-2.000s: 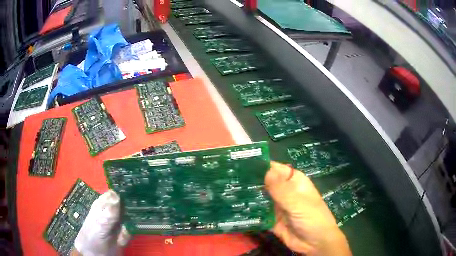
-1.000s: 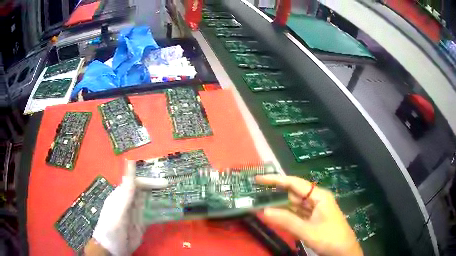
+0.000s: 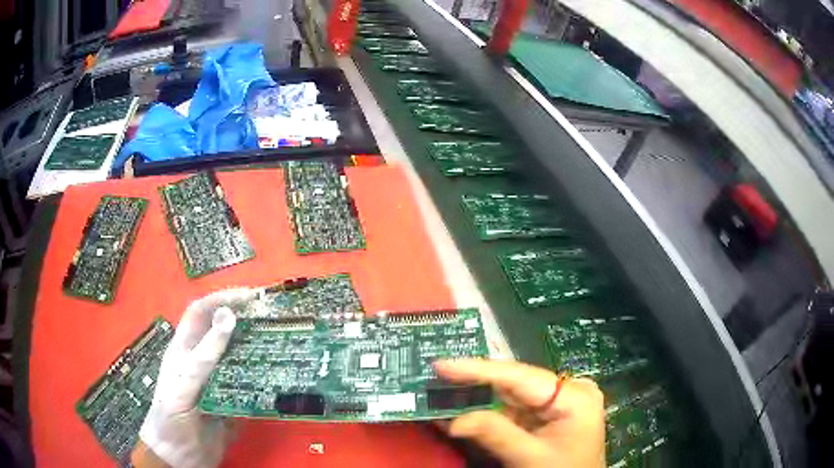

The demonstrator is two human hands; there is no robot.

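Note:
A green circuit board (image 3: 352, 366) is held up low in the middle of the view, component side towards me. Its pin rows are along the far edge, and black and white connectors are along the near edge. A small square chip with a pale top is mid-board. My left hand (image 3: 197, 379), in a white glove, grips the board's left end. My right hand (image 3: 539, 411), bare with a red band on a finger, is at the right end, index finger over the face and thumb at the lower edge.
Several boards, one of them (image 3: 323, 207) near the back, lie on the red-orange mat (image 3: 64, 366). A conveyor belt (image 3: 631, 274) with boards in single file runs along the right. A black tray (image 3: 352, 101) with blue plastic (image 3: 219, 101) is at the far end. A small pale piece (image 3: 316, 449) lies on the mat.
The held board has turned over from its flat solder side, through a tilted edge-on position, to its component side. The black long object below it a second ago is now hidden or out of view.

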